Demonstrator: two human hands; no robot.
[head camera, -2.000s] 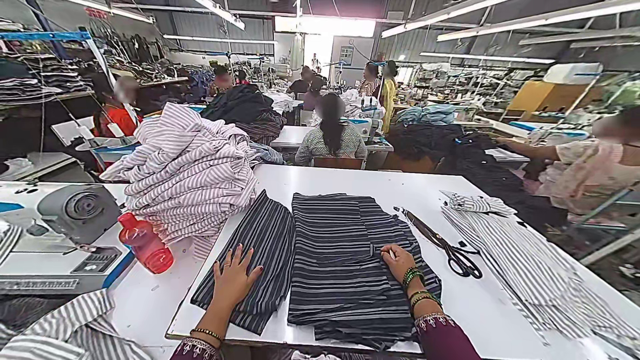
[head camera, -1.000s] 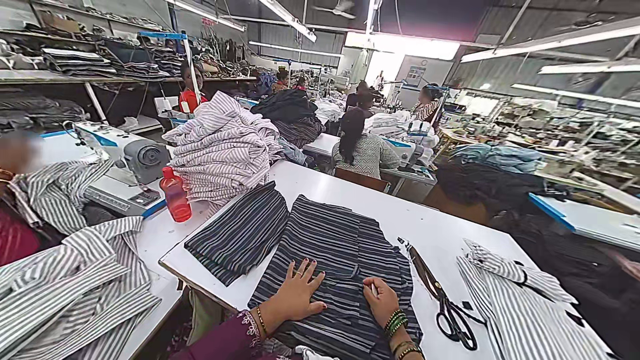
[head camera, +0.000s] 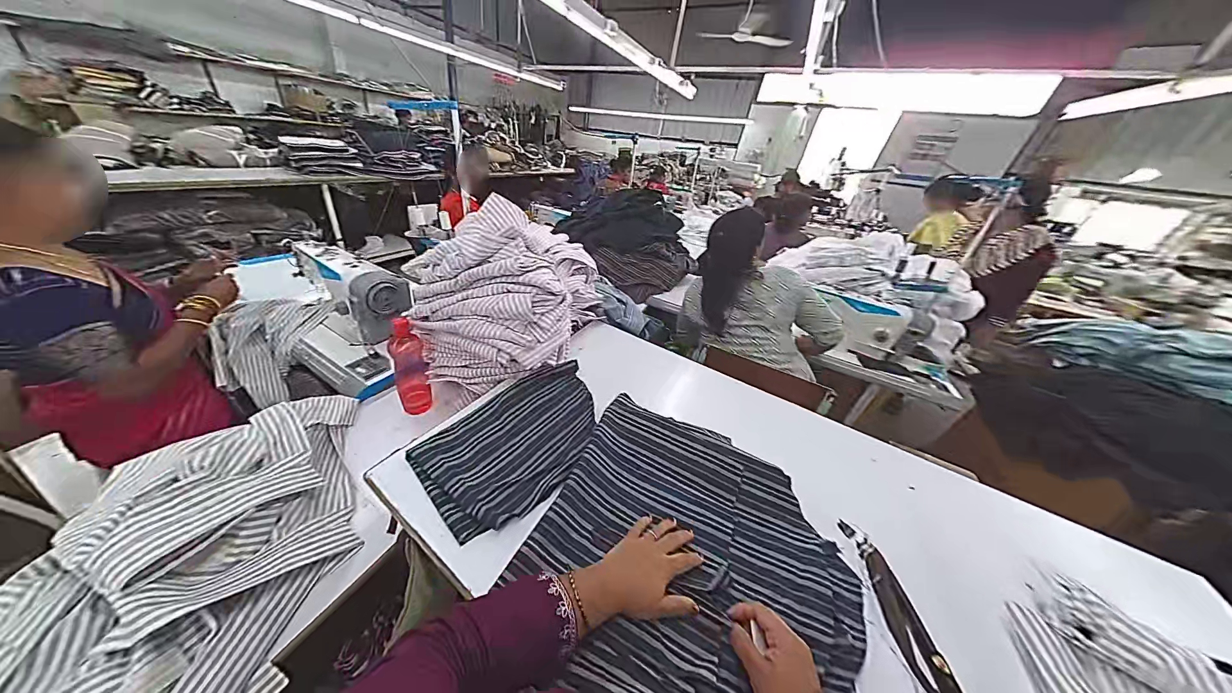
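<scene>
Dark striped fabric pieces (head camera: 770, 520) lie spread on the white tabletop in front of me. My left hand (head camera: 647, 570) rests on them, palm down with its fingers apart. Close to its right, my right hand (head camera: 770, 650) has its thumb and forefinger together at the fabric; a small pale thing shows between the fingers, too small to name. A folded dark striped piece (head camera: 510, 448) lies to the left. Right of the fabric are black-handled scissors (head camera: 900, 611), cut off by the lower frame edge.
A red plastic bottle (head camera: 411, 371) stands beside a heap of striped cloth (head camera: 510, 289). Grey-striped garments (head camera: 202, 520) cover the left table, near a sewing machine (head camera: 356, 289). More striped cloth (head camera: 1107, 635) lies at right. One person stands at left; another sits beyond the table.
My left hand has moved from the folded piece at left onto the larger dark striped fabric, close to my right hand. The view has turned left.
</scene>
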